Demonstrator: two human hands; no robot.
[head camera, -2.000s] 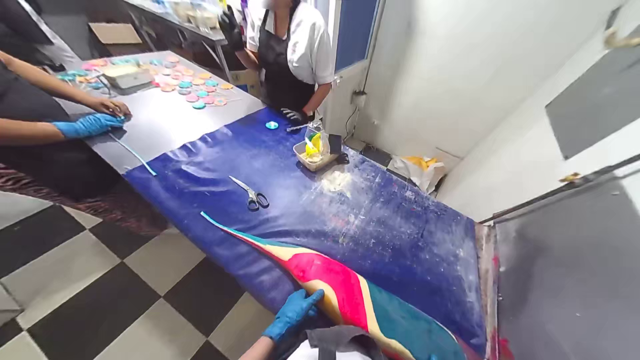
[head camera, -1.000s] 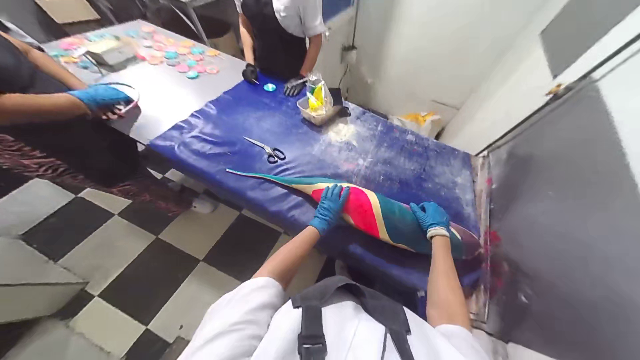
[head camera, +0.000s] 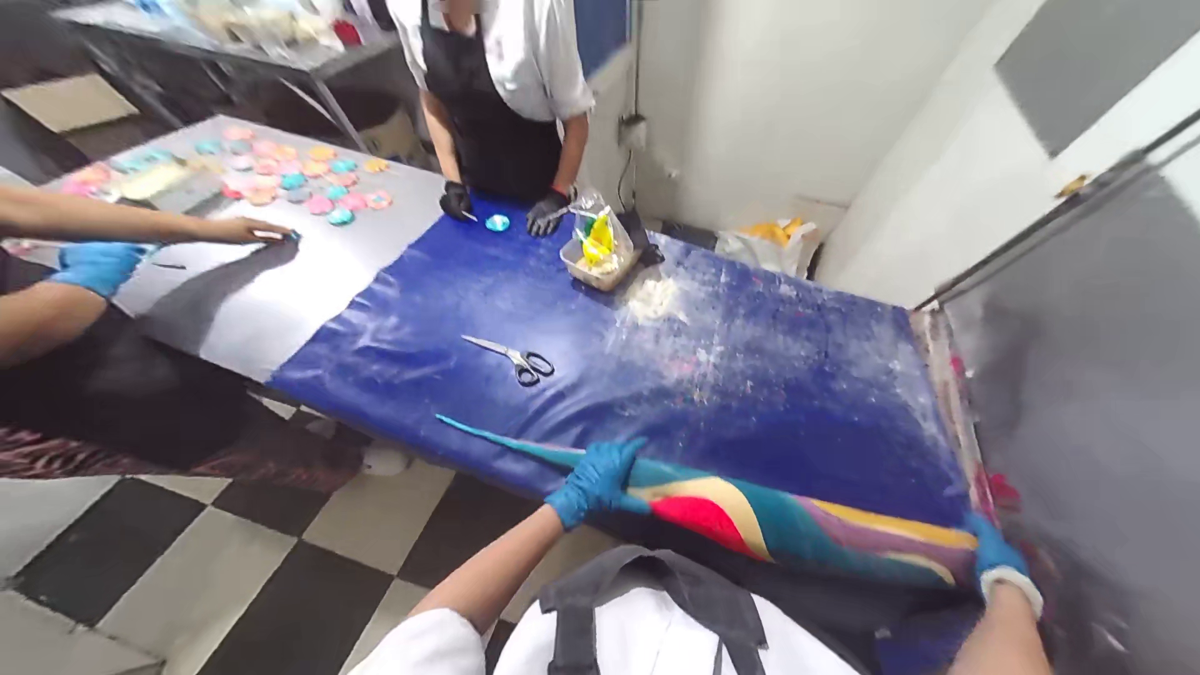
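A long tapered roll of striped, coloured soft material (head camera: 806, 525), teal, red, yellow and purple, lies along the near edge of the blue-covered table (head camera: 600, 384). Its thin teal tip points to the left. My left hand (head camera: 600, 478), in a blue glove, lies over the roll where it narrows, thumb spread from the fingers. At the thick right end, my right hand (head camera: 996, 553), also gloved in blue, presses against the end; its fingers are partly hidden. Scissors (head camera: 514, 359) with black handles rest on the cover beyond the tip.
A plastic tub (head camera: 600, 267) with a bag and yellow items stands beside white powder (head camera: 653, 298). Across the table a person in black gloves handles a small blue piece (head camera: 497, 222). Another person works at left near many coloured discs (head camera: 292, 180). A grey door (head camera: 1087, 375) borders the right.
My right hand has moved right along the roll to its thick end. The roll shows a different side, with purple and yellow stripes. The person at left has reached a bare hand onto the table.
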